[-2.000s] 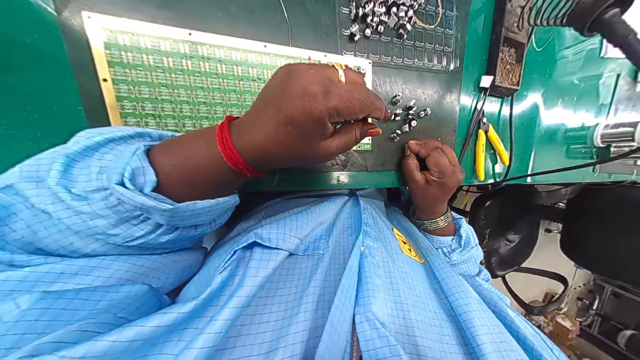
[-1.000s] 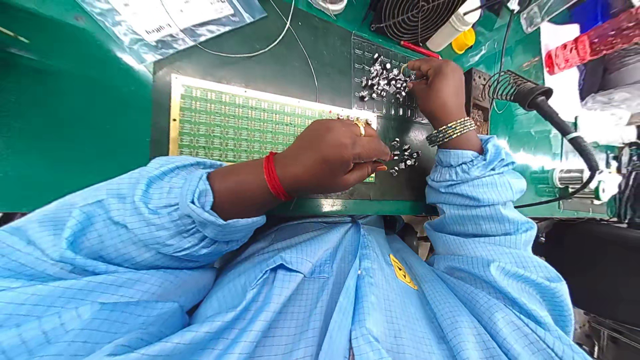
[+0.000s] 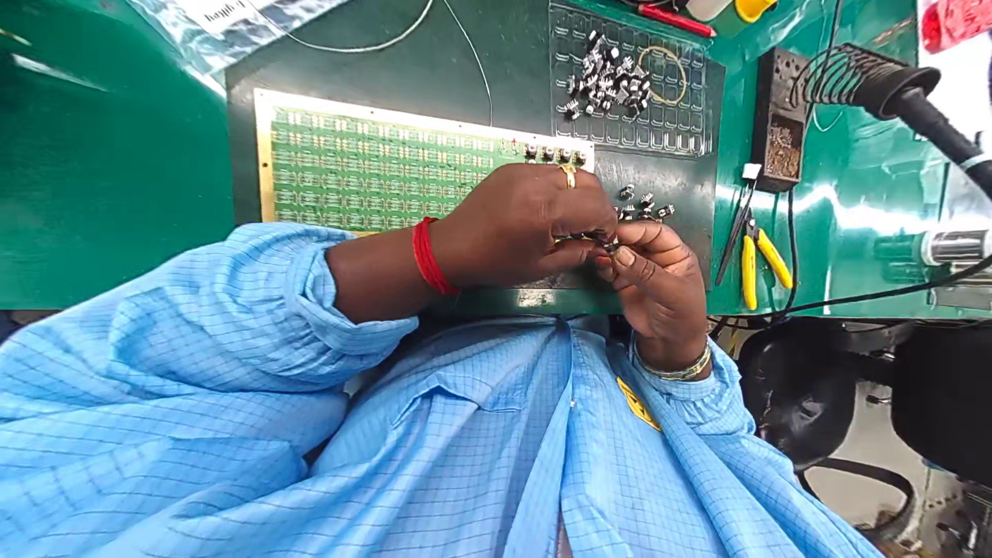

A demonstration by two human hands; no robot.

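Observation:
My left hand (image 3: 535, 225), with a ring and a red thread at the wrist, is over the right end of a green printed circuit board panel (image 3: 380, 170). Its fingertips meet those of my right hand (image 3: 659, 279) around a small dark electronic component (image 3: 611, 246), mostly hidden by the fingers. Several black components (image 3: 556, 153) stand along the panel's upper right edge. Just above my right hand, loose components (image 3: 647, 205) with metal pins lie on the dark mat (image 3: 666, 174). A heap of similar components (image 3: 608, 81) rests in a clear plastic tray (image 3: 682, 136).
On the right are a soldering iron in its coiled holder (image 3: 845, 77), a sponge and solder-debris stand (image 3: 777, 116), yellow-handled cutters (image 3: 763, 260) and black tweezers (image 3: 736, 225). A red pen (image 3: 676, 19) lies beyond the tray, and a plastic bag (image 3: 240, 27) is at upper left.
My right hand has come down from the heap in the tray, where it was a second ago, to meet my left hand. The view has shifted.

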